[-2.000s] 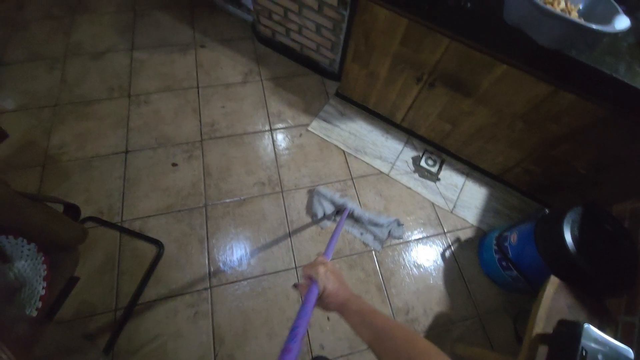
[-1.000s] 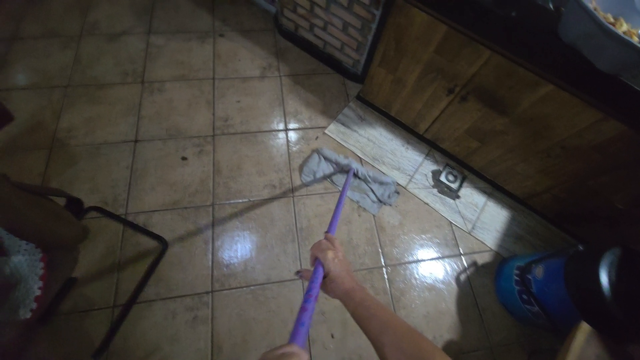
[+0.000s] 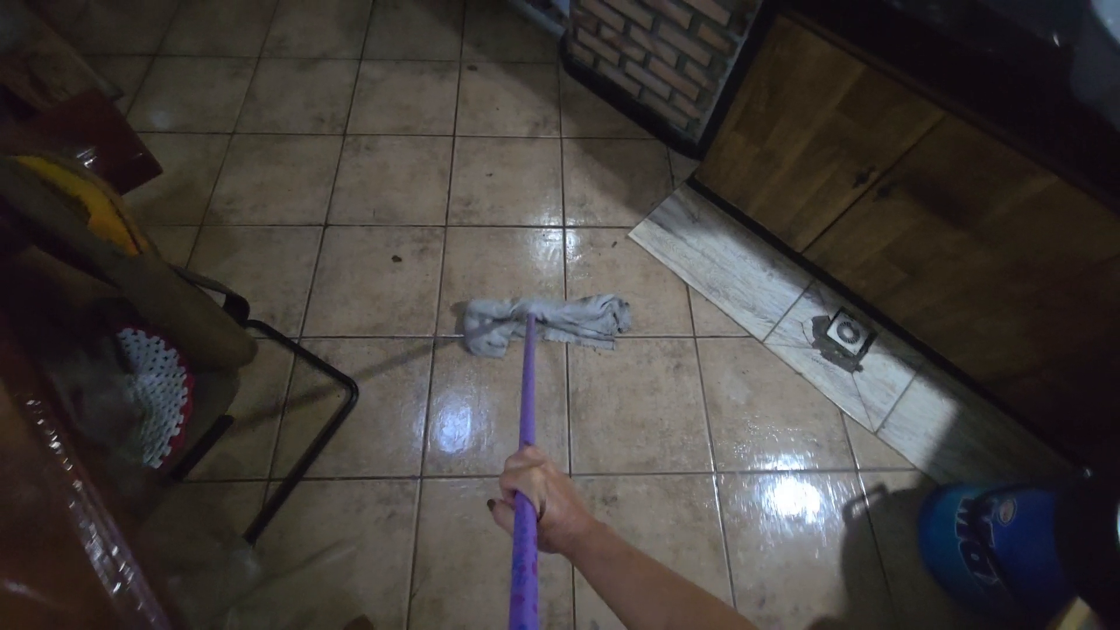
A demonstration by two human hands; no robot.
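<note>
My right hand (image 3: 538,499) is closed around a purple pole (image 3: 528,394) that runs up from the bottom edge. At the far end of the pole, a damp-looking grey cloth (image 3: 551,322) lies bunched crosswise on the beige floor tiles (image 3: 634,402). The cloth hides whatever head the pole has. The right forearm comes in from the lower right. My left hand is not in view.
Wooden cabinet doors (image 3: 954,245) stand at right above a pale tiled ledge (image 3: 744,254) with a small square drain cover (image 3: 847,332). A blue container (image 3: 997,542) is at lower right. A chair with a black metal frame (image 3: 328,372) stands at left.
The cloth has moved left across the tiles, away from the pale ledge, and the pole now points nearly straight ahead. Part of another hand on the pole at the bottom edge has left view.
</note>
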